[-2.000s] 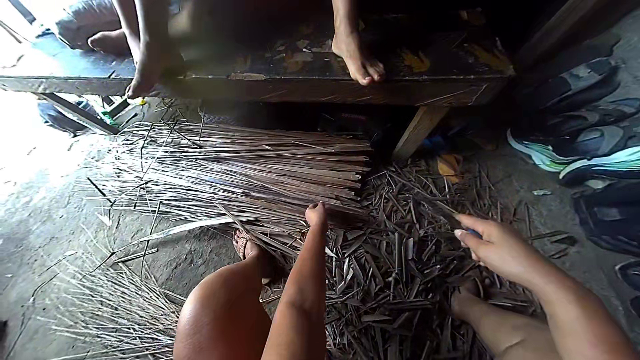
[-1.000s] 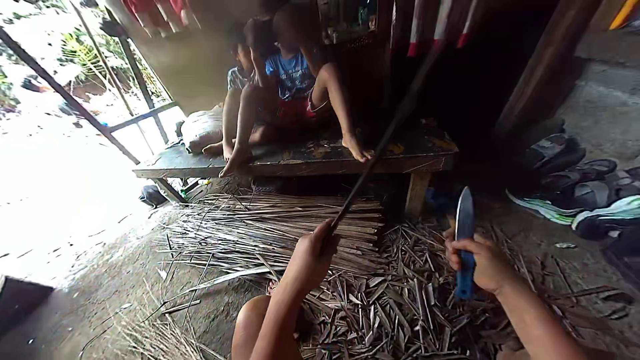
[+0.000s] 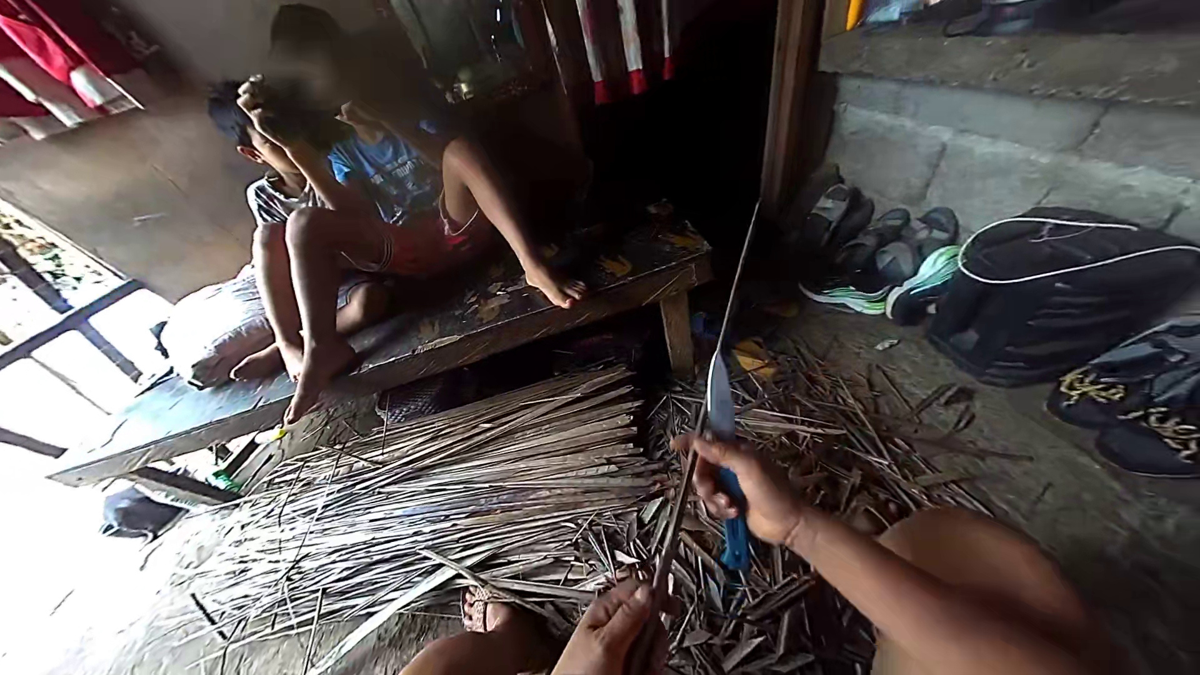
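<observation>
A knife (image 3: 720, 398) with a blue handle is held in my right hand (image 3: 750, 487), its blade pointing up and lying against a long, thin dried leaf strip (image 3: 731, 305). My left hand (image 3: 619, 623) grips the lower end of that strip, near the bottom of the view. Behind my left hand a bundle of dried leaf ribs or sticks (image 3: 469, 459) lies spread on the ground. Short brown leaf scraps (image 3: 797, 441) are heaped under and around my right hand.
People sit on a low wooden bench (image 3: 487, 342) beyond the bundle, their bare feet at its edge. Shoes and sandals (image 3: 872, 253), a black bag (image 3: 1059, 291) and black footwear (image 3: 1148, 403) lie at the right beside a block wall (image 3: 956, 141).
My right hand with the knife has come in to the strip, from a position apart from it one second ago. My left hand holds the strip lower in the view. The view has shifted.
</observation>
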